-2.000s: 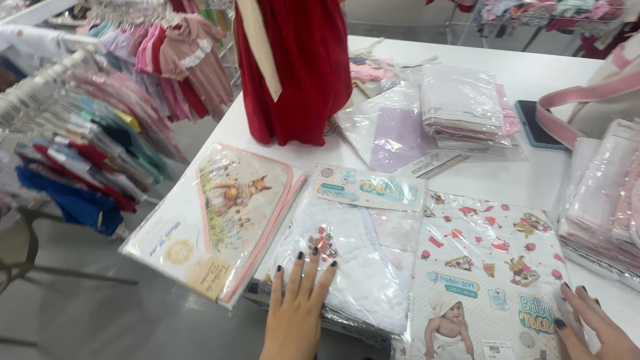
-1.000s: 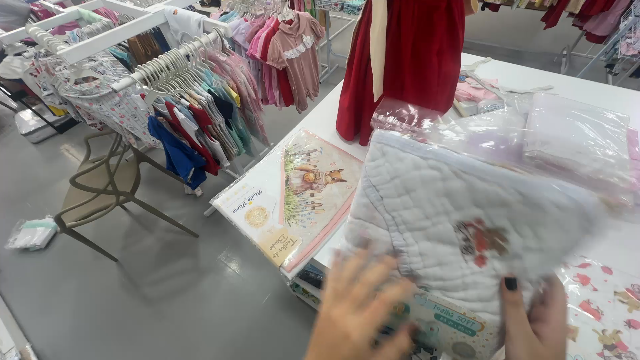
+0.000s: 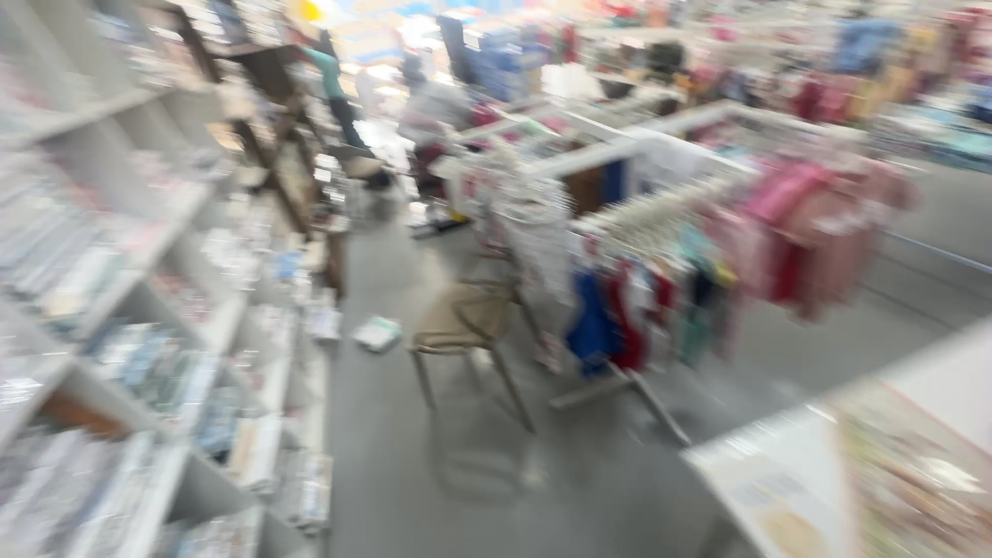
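Neither of my hands shows in the head view now, so what they hold or touch cannot be seen. At the lower right, a packaged baby textile with a printed picture lies at the corner of the white table. Its picture and clear wrapping are blurred. The rest of the tabletop and the quilted white cloth package are out of view.
White shelving full of packaged goods lines the left. A brown chair stands on the grey floor, with a white package lying beside it. Clothes racks hold small garments. Someone in a teal top is further back.
The view has swung strongly left, away from the table. A second ago my hands were on the quilted white cloth package; now both are out of sight.
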